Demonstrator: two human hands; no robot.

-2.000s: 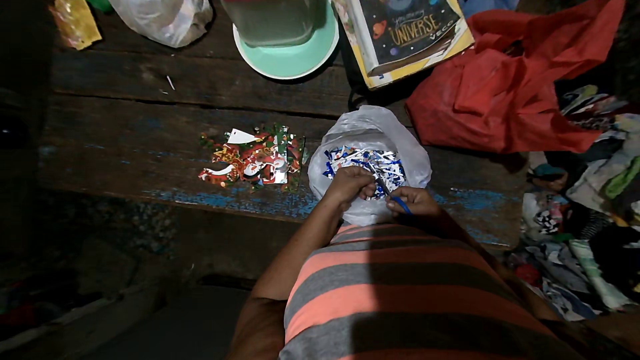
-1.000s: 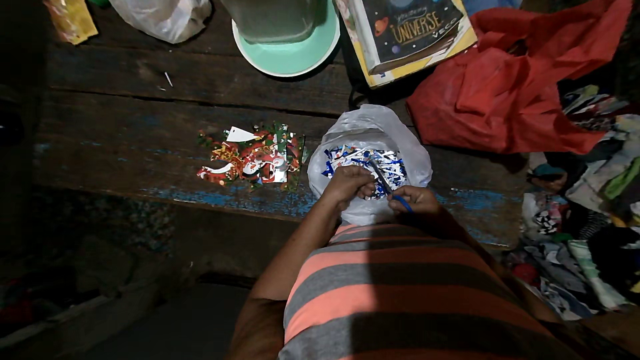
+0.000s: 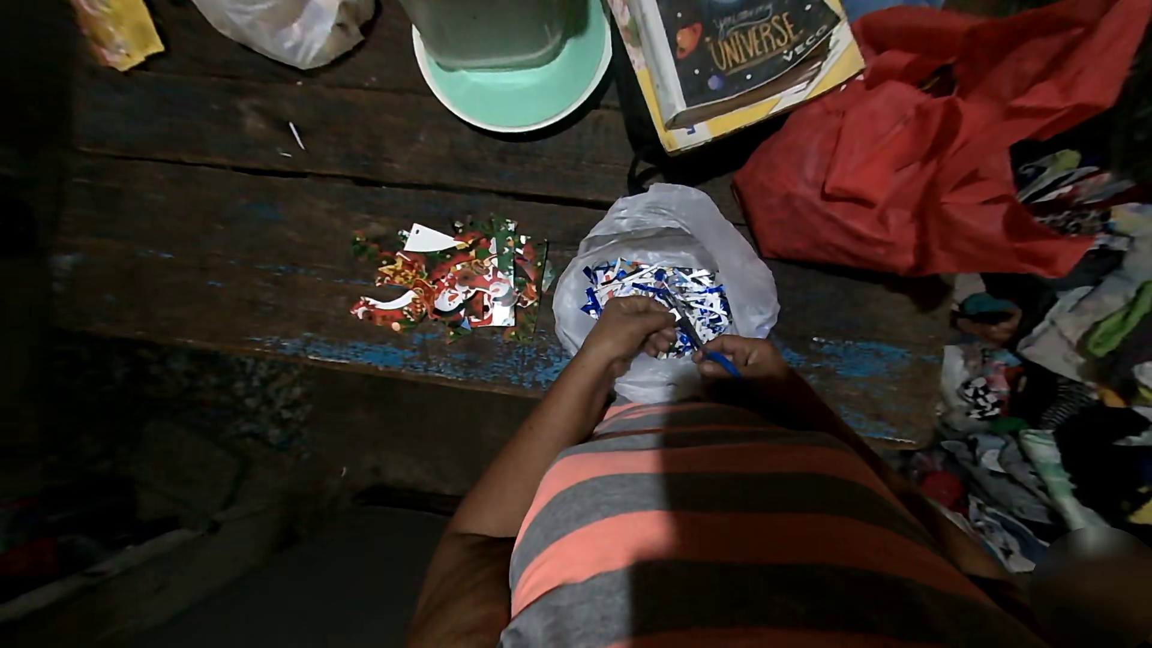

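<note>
A white plastic bag [image 3: 747, 306] stands with its mouth open against my striped shirt, full of blue, white and silver shreds [image 3: 711, 292]. Above the shreds, my right hand [image 3: 747, 358] grips the blue handles of a pair of scissors [image 3: 718, 362], whose blades point up and left. My left hand [image 3: 633, 331] is at the bag's left side, with its fingertips pinched near the blades; whatever small piece it holds is too hidden to name. To the left, a pile of red, green and white printed cut-outs [image 3: 450, 283] lies on the wooden table.
A green plate [image 3: 513, 99] with a container [image 3: 495, 27] on it stands at the back, beside stacked books [image 3: 738, 54]. A red fabric bag [image 3: 882, 180] lies to the right. Cloth scraps [image 3: 1017, 468] are heaped at far right. Another plastic bag [image 3: 288, 27] and a yellow packet [image 3: 117, 31] sit back left.
The scissor blades, largely unclear two seconds ago, show more plainly between my hands. Both hands have stayed over the bag with only small movements.
</note>
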